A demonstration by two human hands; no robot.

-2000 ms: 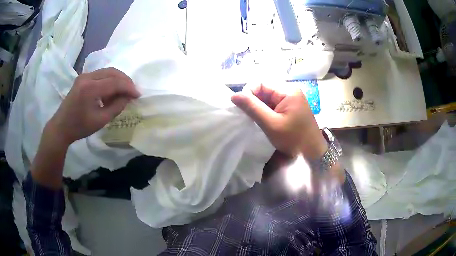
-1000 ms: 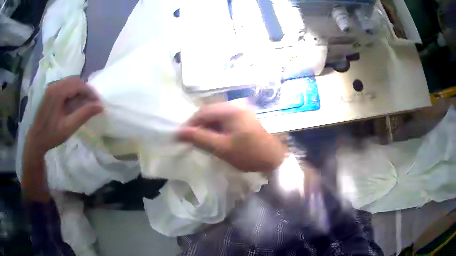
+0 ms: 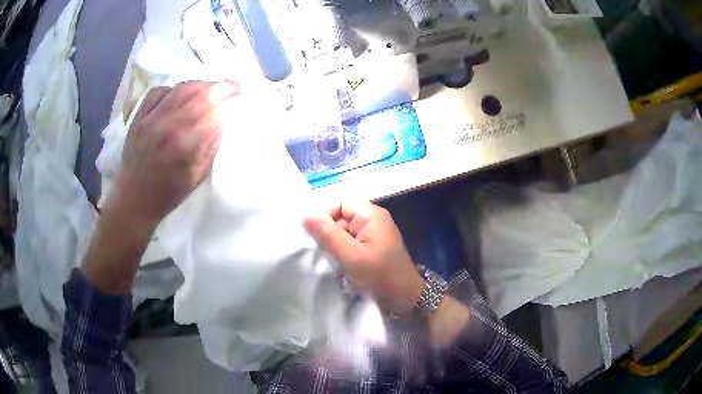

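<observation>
A large white garment piece (image 3: 246, 269) hangs from the machine table toward my lap, glared out in its upper part. My left hand (image 3: 173, 138) holds its upper left part beside the sewing area, fingertips lost in glare. My right hand (image 3: 358, 238) pinches its right edge between thumb and fingers, just in front of the table edge. The blue slide plate (image 3: 404, 138) lies uncovered in the machine bed, right of the cloth. A round metal part (image 3: 331, 144) shows at its left. The needle area is too glared to tell.
The white sewing machine (image 3: 369, 69) stands at the top, with a long blue-grey bar (image 3: 264, 42) and ribbed knobs. The cream table (image 3: 539, 92) has a dark hole and printed marking. White cloth (image 3: 50, 169) hangs at the left; a gathered white piece (image 3: 569, 238) lies lower right.
The view has shifted, so the machine appears further left. My left hand has moved up toward the machine with the cloth. My right hand holds the edge lower, and the cloth is spread differently.
</observation>
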